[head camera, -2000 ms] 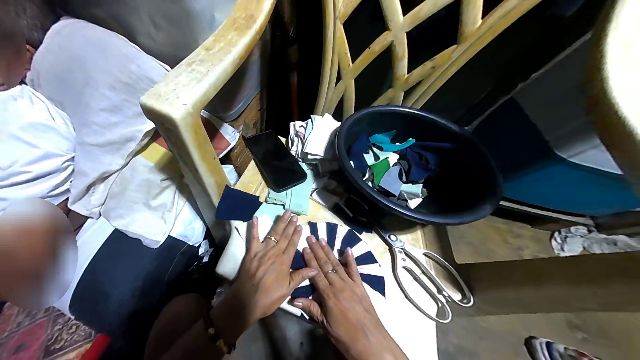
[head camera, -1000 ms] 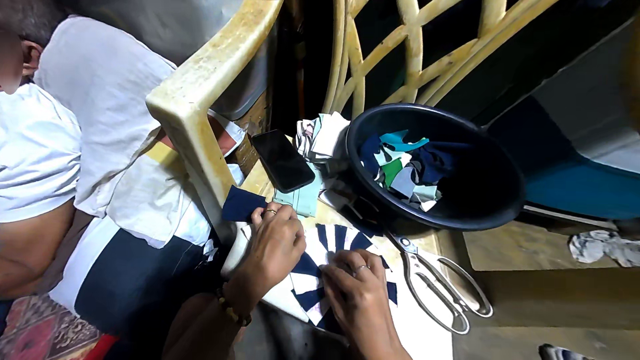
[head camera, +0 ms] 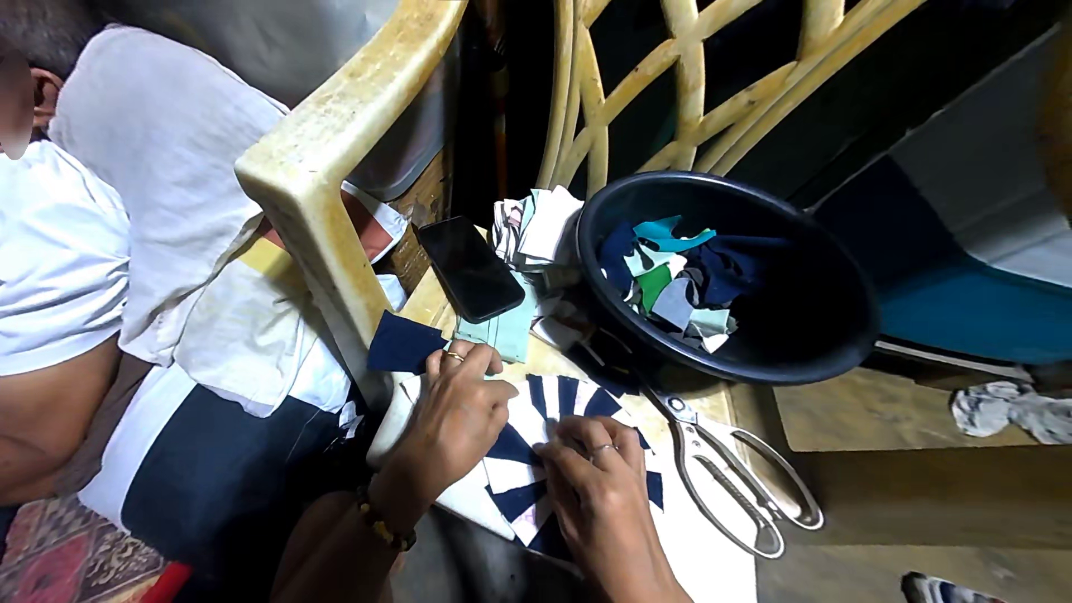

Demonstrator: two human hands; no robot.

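Note:
A round pieced cloth (head camera: 515,481) of navy and white wedges lies on the seat of a plastic chair. My left hand (head camera: 469,398) reaches over its upper left edge, fingers bent at the corner of a navy cloth piece (head camera: 406,343); whether they pinch it is unclear. My right hand (head camera: 595,469) rests on the pieced cloth near its middle, fingertips bent down and partly hidden. Metal-handled scissors (head camera: 729,469) lie right of it. Pale green cloth (head camera: 502,331) lies beyond, partly under a black phone (head camera: 471,268).
A black plastic basin (head camera: 804,276) with cloth scraps (head camera: 670,285) stands on the seat's far right. Folded cloth pieces (head camera: 544,222) lie beside it. The chair's armrest (head camera: 310,159) rises at left. Past it sits another person (head camera: 63,260) in a white shirt.
Both hands lay flat with fingers spread on the pieced cloth; now their fingers are bent. My left hand has moved up to the navy piece.

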